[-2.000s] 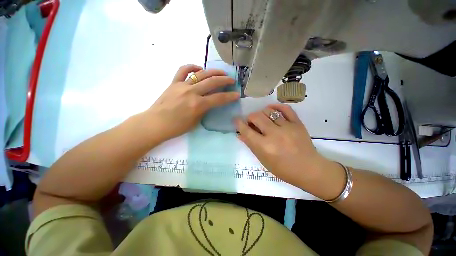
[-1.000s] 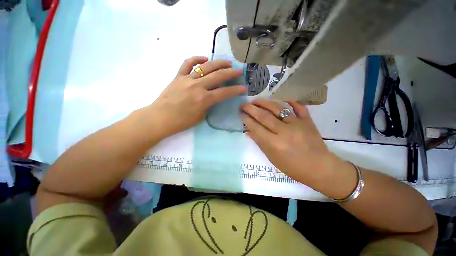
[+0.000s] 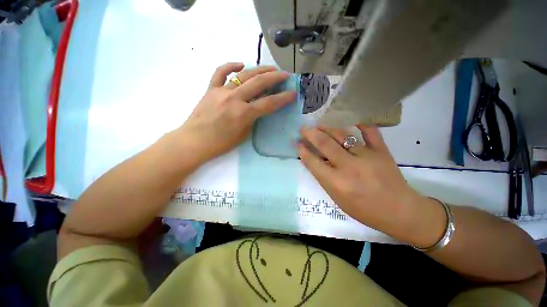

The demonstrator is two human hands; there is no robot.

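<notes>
A sheer pale-aqua fabric strip [image 3: 268,201] runs from the needle area over the table's front edge. The needle plate's dark rounded outline shows through it. My left hand [image 3: 234,108] lies on the strip, fingers spread and pressing it flat. My right hand [image 3: 354,162] is at the strip's right edge, its fingertips closed on that edge. The off-white sewing machine head [image 3: 324,36] stands above my fingertips and hides the needle and presser foot. A shiny ridged metal inset [image 3: 315,93] shows just right of my left fingertips.
A red basket rim [image 3: 55,96] with aqua pieces is at left. Black-handled shears [image 3: 492,126], a dark-blue bar [image 3: 461,114] and a slim dark tool [image 3: 514,189] lie at right. A tan ridged knob [image 3: 390,114] sits beside the head. Ruler marks run along the front edge.
The view has shifted, so the head and tools sit differently in the picture. The metal inset, hidden at first, shows now. Both hands remain on the strip with small finger shifts.
</notes>
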